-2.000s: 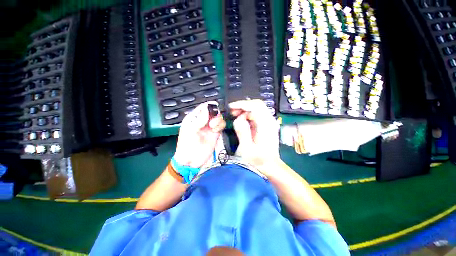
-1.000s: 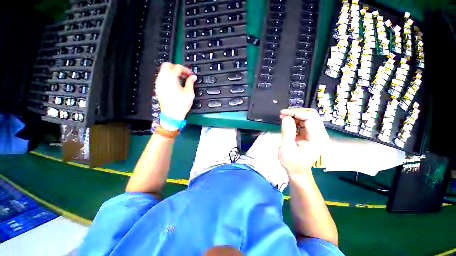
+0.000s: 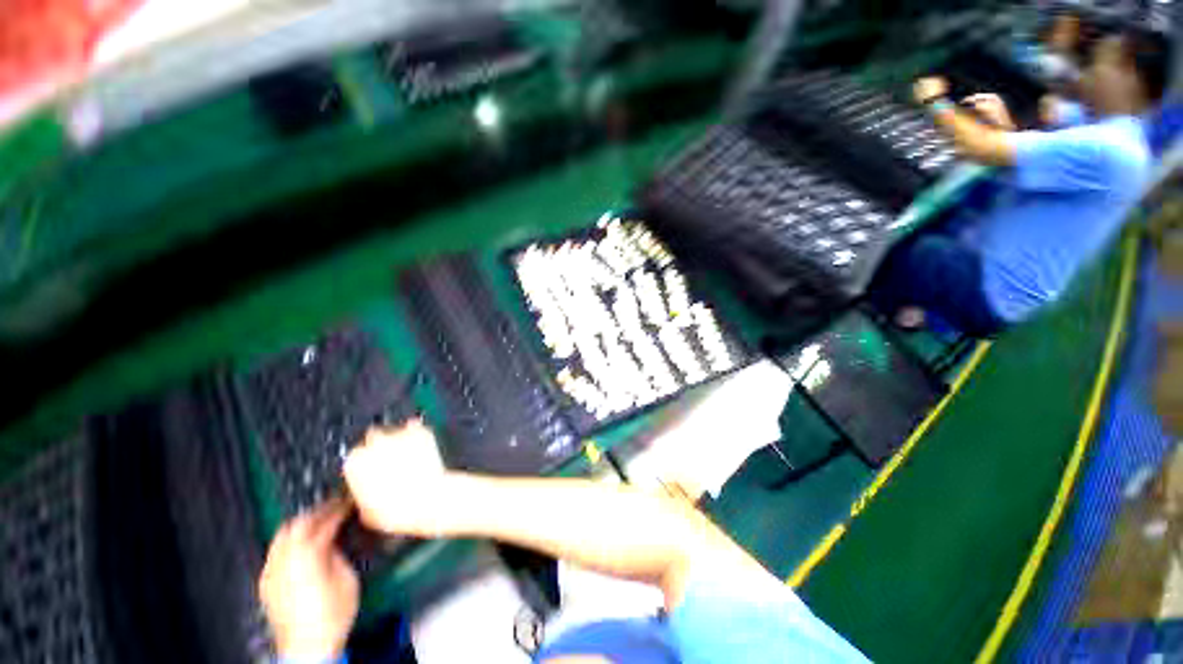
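My left hand point(image 3: 308, 586) and my right hand point(image 3: 396, 480) are close together at the lower left, over the near end of the wide housing tray point(image 3: 318, 389). The fingers are curled and blurred. A dark patch shows between them, but I cannot tell whether it is a held part. The narrow housing tray point(image 3: 454, 340) lies to the right of my hands, with small shiny dark parts along it. Right of that, the component tray point(image 3: 734, 348) holds rows of white-yellow parts.
More dark trays point(image 3: 182, 506) lie at far left. Stacked trays point(image 3: 765, 195) stand beyond the white parts. A white sheet point(image 3: 714, 428) hangs at the bench edge, beside a black side tray point(image 3: 872, 389). A person in blue point(image 3: 1057, 208) sits at the right.
The view has swung to the right and up, showing more of the line and a seated person. My hands were apart and are now close together.
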